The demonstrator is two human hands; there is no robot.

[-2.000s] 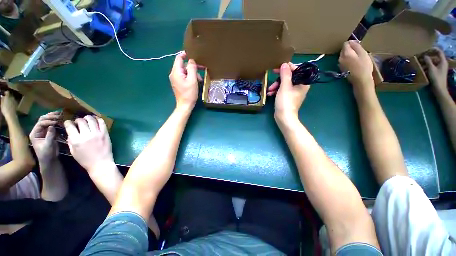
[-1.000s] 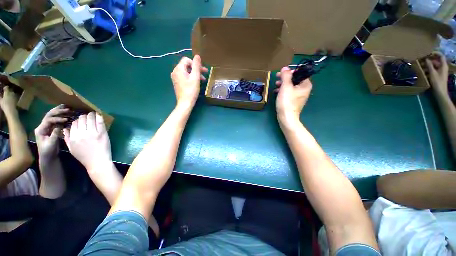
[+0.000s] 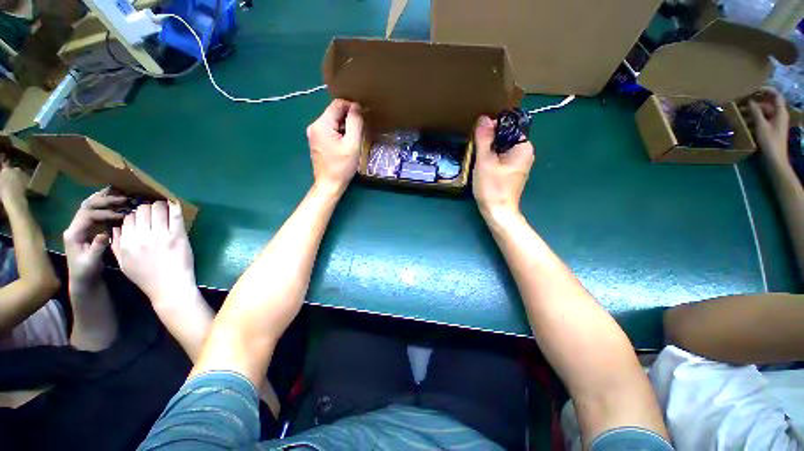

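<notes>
A small brown mailer box (image 3: 414,182) stands on the green table in front of me, its lid (image 3: 419,84) raised. Inside lie a clear shiny polybag (image 3: 384,155) at the left, a dark power adapter (image 3: 418,170) with a paler top at the front middle, and black cables at the right. My left hand (image 3: 336,148) is at the box's left side, fingers curled at the lid's side flap. My right hand (image 3: 504,167) is at the box's right side and holds a coiled black cable bundle (image 3: 511,130) beside the lid.
A large carton (image 3: 538,44) stands behind the box. A white cord (image 3: 256,99) crosses the table. Another open box with black cables (image 3: 663,134) is at the right, with a person's hand beside it. At the left, a person's hands (image 3: 157,245) work at another box (image 3: 104,167).
Both my hands have closed in on the box sides, the right one moving left with the cable bundle. The lid has shifted slightly. The neighbour's arm at the right has drawn back from the table.
</notes>
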